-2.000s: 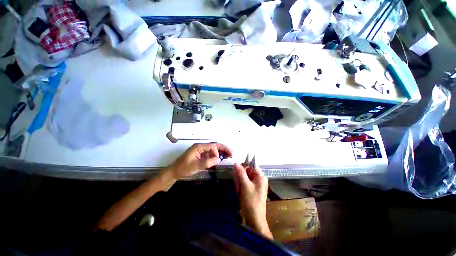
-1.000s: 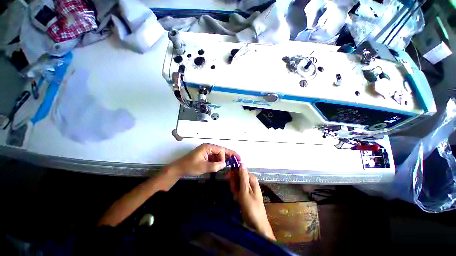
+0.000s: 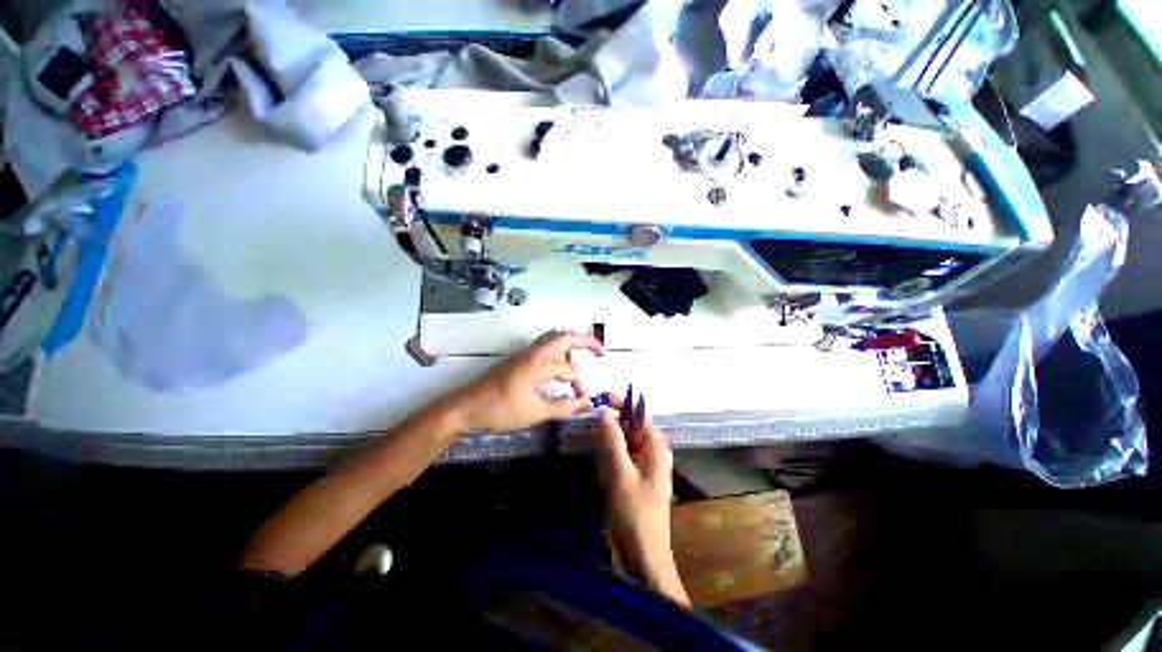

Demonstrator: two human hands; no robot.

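Note:
My left hand (image 3: 525, 385) is over the table's front edge, its thumb side pinching a tiny dark label strip (image 3: 602, 401). My right hand (image 3: 637, 478) is just right of it and holds red thread snips (image 3: 633, 420), blades pointing up, close to the strip. A small dark label (image 3: 599, 333) lies on the machine bed by my left fingertips. The sewing machine (image 3: 548, 178) stands behind both hands, with its presser foot (image 3: 484, 290) up and left of them. A black label stack (image 3: 664, 290) lies under the machine arm.
A grey cut panel (image 3: 185, 318) lies left, beside a blue strip (image 3: 92, 274). Grey cloth (image 3: 300, 77) and red checked fabric (image 3: 134, 70) are at the back left. Red-handled tools (image 3: 888, 341) lie at the bed's right end. A clear plastic bag (image 3: 1083, 382) hangs at the right.
The camera view has shifted a little. My left fingers have spread upward, and a small dark label now shows on the bed. The snips in my right hand now point upward, apart from my left fingertips.

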